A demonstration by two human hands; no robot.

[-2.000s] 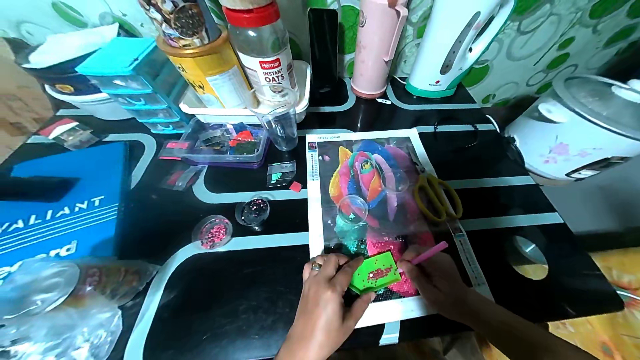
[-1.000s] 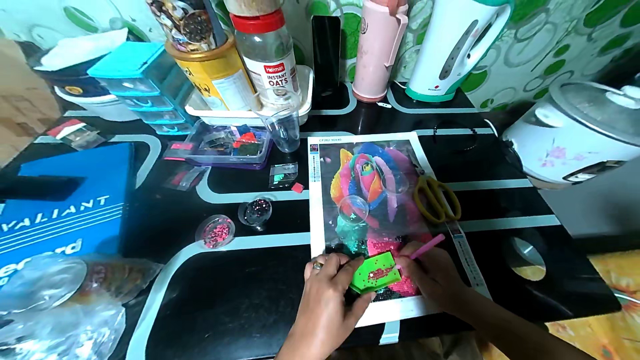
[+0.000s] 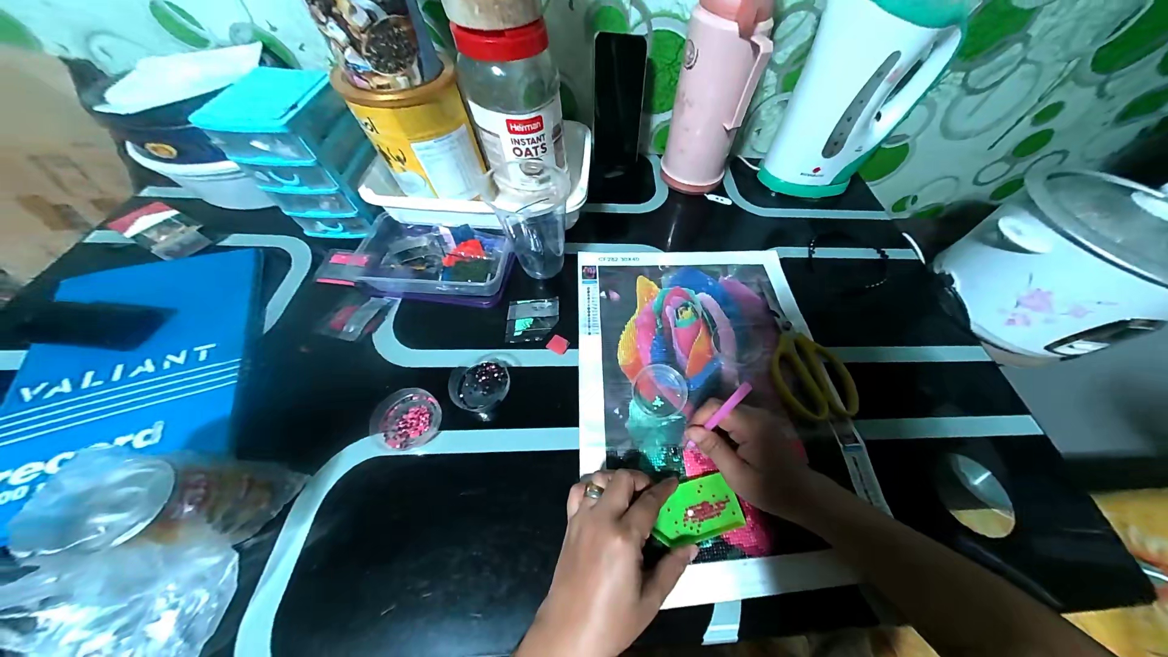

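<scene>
A diamond painting canvas (image 3: 591, 383) with a multicoloured rose lies on the black table. My left hand (image 3: 616, 538), with a ring on one finger, grips the left edge of a green bead tray (image 3: 701, 509) over the canvas's lower part; pinkish beads lie in the tray. Just above the tray, my right hand (image 3: 748, 456) pinches a pink applicator pen (image 3: 730, 404), its tip against or near the canvas and hidden by the fingers. A small clear round lid (image 3: 660, 391) rests on the canvas, and yellow-handled scissors (image 3: 814, 376) lie across its right edge.
Left of the canvas stand round cups of pink beads (image 3: 407, 421) and dark beads (image 3: 480, 384). Behind them are a plastic box (image 3: 438, 265), a clear cup (image 3: 537, 228) and an oats jar (image 3: 513, 100). A blue record book (image 3: 137, 347) lies left; a rice cooker (image 3: 1049, 274) stands right.
My right hand with the pink pen has moved up from beside the green tray to the canvas above it. My left hand still holds the tray.
</scene>
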